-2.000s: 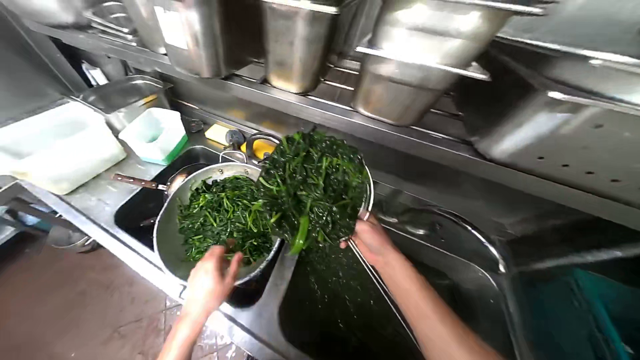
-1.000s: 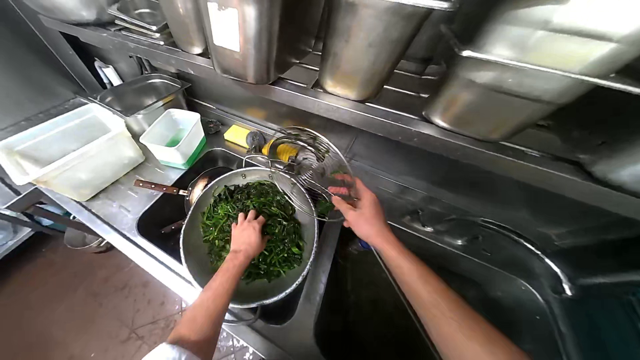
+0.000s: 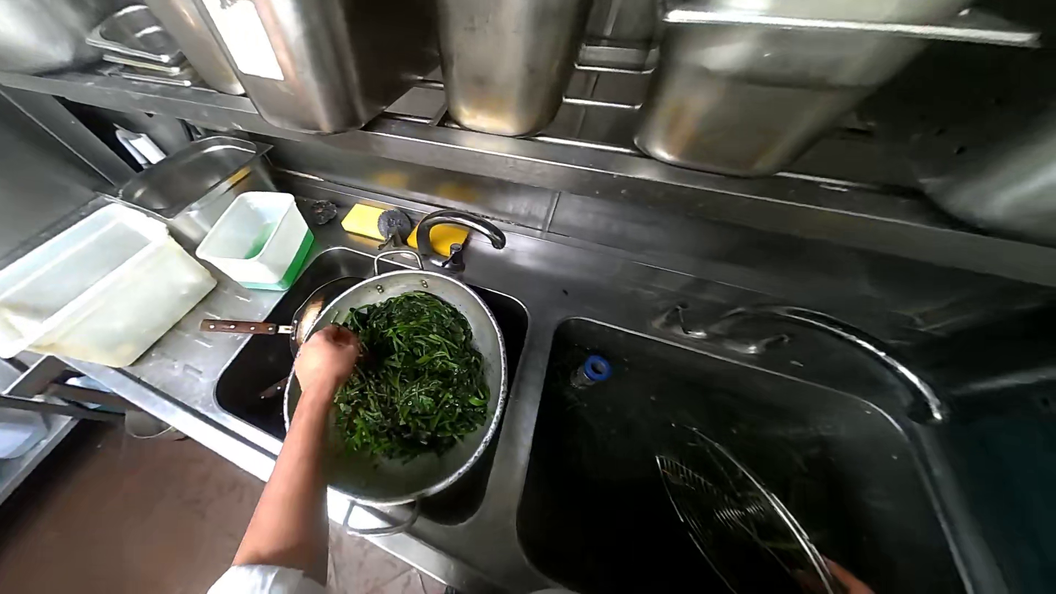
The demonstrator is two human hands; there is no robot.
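Dark green leafy vegetables lie heaped in a large two-handled metal pan, which rests over the left sink basin. My left hand is at the pan's left side, its fingers curled at the edge of the greens; whether they pinch any leaves is hidden. At the bottom right, my right hand is mostly cut off by the frame edge and holds a round wire skimmer down in the right sink basin.
A wooden-handled pan sits under the large pan's left side. White plastic tubs and a smaller container stand left. Behind are yellow sponges and a faucet. Steel containers line the shelf above; a second faucet arches right.
The skimmer, full of greens two seconds ago and held over the pan one second ago, is now in the right basin. My left hand has moved from the middle of the greens to their left edge.
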